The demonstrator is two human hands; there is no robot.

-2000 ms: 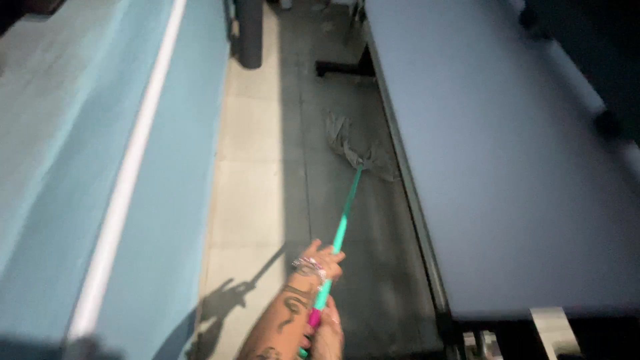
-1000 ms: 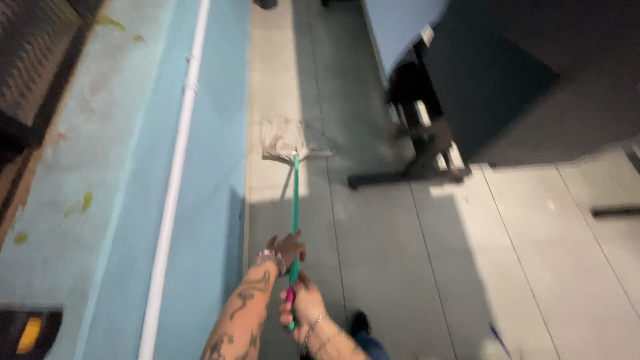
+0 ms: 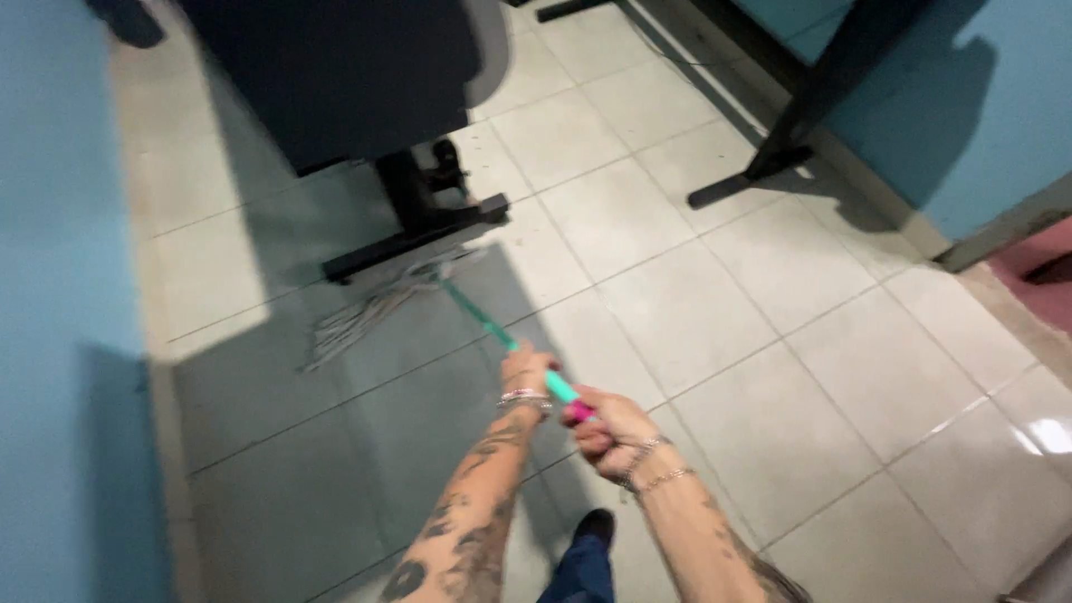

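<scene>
A string mop with a green handle (image 3: 477, 311) slants across the tiled floor. Its grey mop head (image 3: 373, 306) lies spread on the tiles, just in front of the black foot of a desk. My left hand (image 3: 528, 373) wraps around the lower part of the handle, with bracelets at the wrist. Behind it, my right hand (image 3: 607, 431) is closed on the handle's end by a pink part, its palm partly hiding the tip.
A dark desk panel (image 3: 352, 75) with a black metal foot (image 3: 419, 239) stands ahead. Blue walls (image 3: 67, 251) run along the left and upper right. Another black leg (image 3: 791, 126) stands at the right wall. My shoe (image 3: 596, 526) shows below.
The view has turned strongly to the right. The mop head was near the left wall a second ago and now lies by the desk's foot. Both hands still hold the handle.
</scene>
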